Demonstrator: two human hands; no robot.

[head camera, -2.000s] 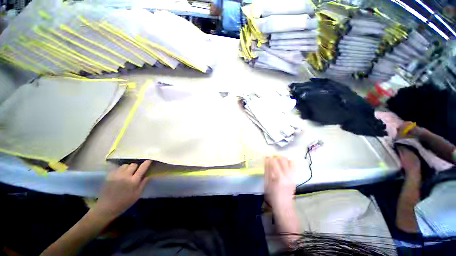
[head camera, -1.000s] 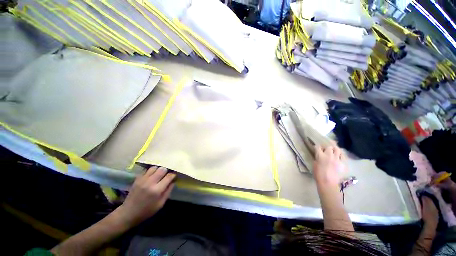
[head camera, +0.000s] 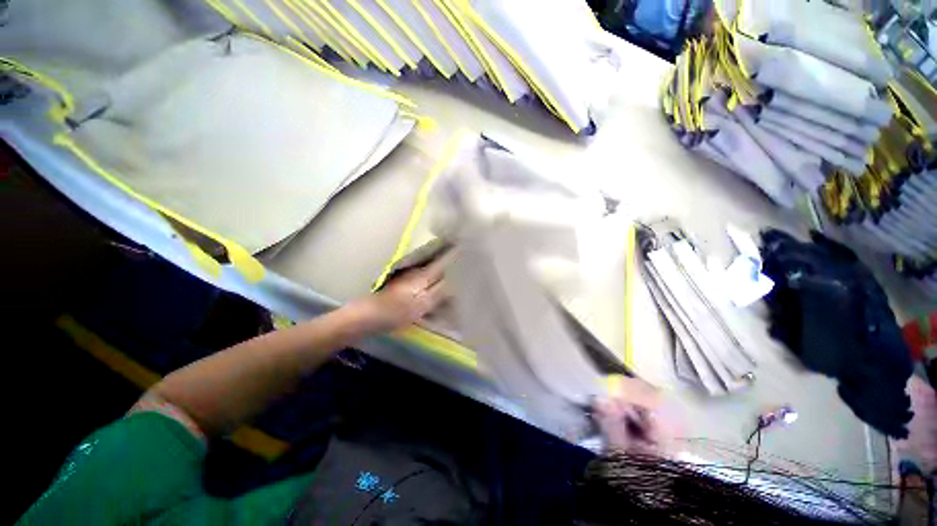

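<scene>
A light grey panel (head camera: 596, 293) with yellow side edges lies on the table in front of me, its near edge lifted at the left corner. My left hand (head camera: 413, 295) is at that corner, fingers under the lifted edge and partly hidden by it. My right hand (head camera: 637, 413), blurred, is near the panel's right front corner and holds the end of a long grey strip (head camera: 514, 308). The strip is blurred and lies or hangs slantwise over the panel, hiding its middle. A small pile of slim grey strips (head camera: 694, 308) lies right of the panel.
Flat grey panels (head camera: 236, 144) lie at left. A fanned row of panels (head camera: 462, 41) is at the far side, folded stacks (head camera: 807, 98) at far right. A black heap (head camera: 837, 318), a white scrap (head camera: 745, 272) and a small reddish tool (head camera: 778, 418) with a cord lie at right.
My right hand has moved from the strip pile left and towards me, bringing a grey strip over the panel. My left hand has its fingers further under the lifted edge. The view has turned.
</scene>
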